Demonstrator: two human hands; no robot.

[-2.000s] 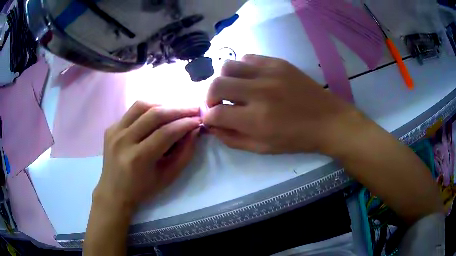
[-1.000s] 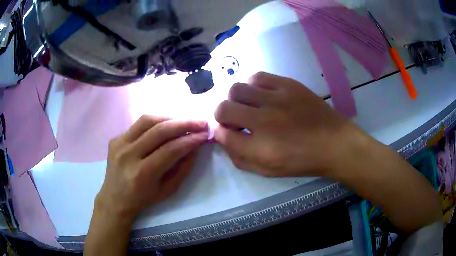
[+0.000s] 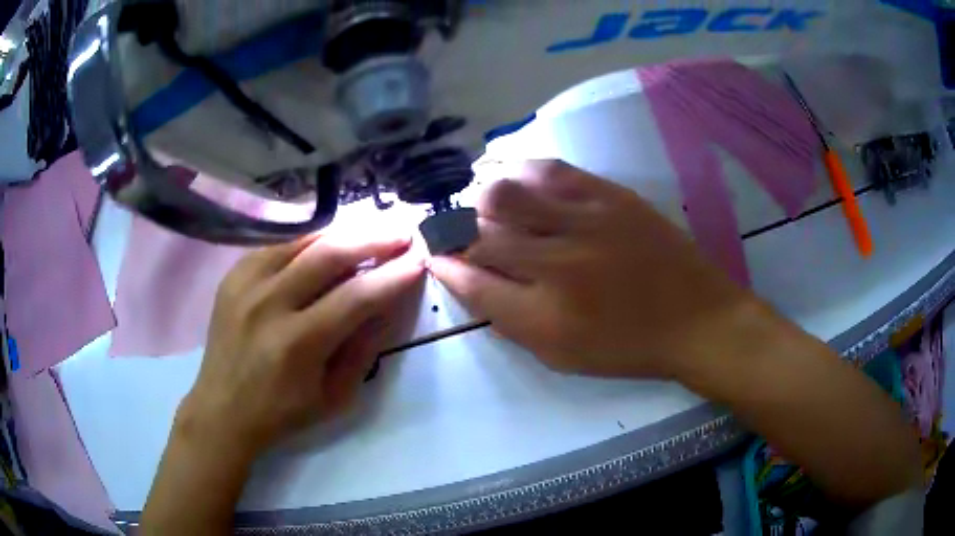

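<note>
My left hand [image 3: 298, 314] and my right hand [image 3: 597, 272] meet at the bright light under the white sewing machine head [image 3: 492, 73]. The thumbs and index fingertips of both hands are close together beside the dark round attachment [image 3: 450, 230]. What lies between the fingertips is washed out by glare and partly hidden; I cannot tell its shape. A pink panel [image 3: 162, 298] lies flat to the left, partly behind my left hand. Narrow pink strips [image 3: 717, 209] lie fanned to the right of my right hand. The needle is not clearly visible.
More pink panels [image 3: 52, 272] lie at far left. An orange-handled tool [image 3: 846, 204] and a small dark metal lump [image 3: 897, 168] lie at right. The grey ruled table edge [image 3: 503, 476] curves along the front. A teal basket with scraps [image 3: 770, 492] is at lower right.
Both hands have moved up closer under the machine head. The pink piece seen between the fingertips is now lost in glare. The view has shifted, showing more of the machine and a dark seam line.
</note>
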